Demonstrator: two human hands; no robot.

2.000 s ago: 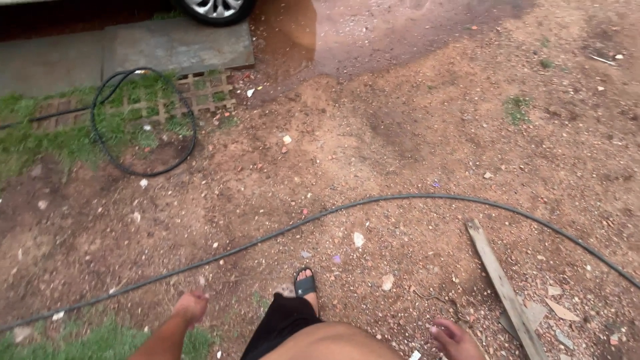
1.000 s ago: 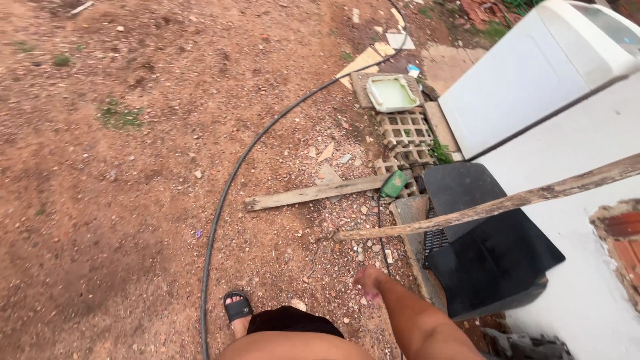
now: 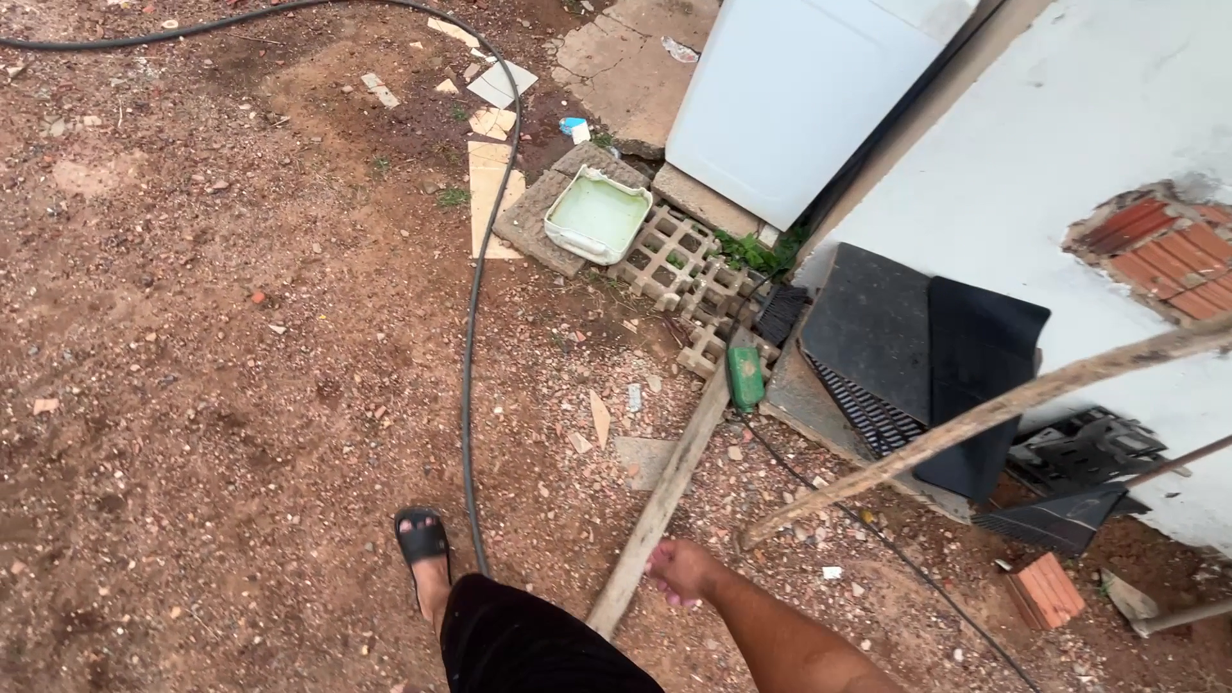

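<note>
My right hand [image 3: 678, 572] hangs low over the ground, its fingers loosely curled beside a weathered wooden board [image 3: 664, 500]; whether it touches the board I cannot tell. No held object shows in it. My left hand is out of the frame. A green plastic object [image 3: 745, 378] lies at the board's upper end, with a thin black cable [image 3: 890, 544] running down past my forearm. A black hose [image 3: 469, 366] curves over the dirt at the left of the board. A rough wooden pole [image 3: 924, 448] slants across the right side.
A cut plastic container of greenish liquid [image 3: 599, 214] sits on a slab beside concrete grid blocks [image 3: 664, 255]. A white appliance [image 3: 799, 96] stands by the white wall [image 3: 1001, 144]. Black panels [image 3: 866, 327] and a broken brick [image 3: 1045, 590] lie right. My sandalled foot [image 3: 423, 549] is near the hose.
The view has swung right, from the parked vehicle's wheel toward the wall and appliance. My left hand, seen two seconds ago, has left the view. My right hand now appears beside the board.
</note>
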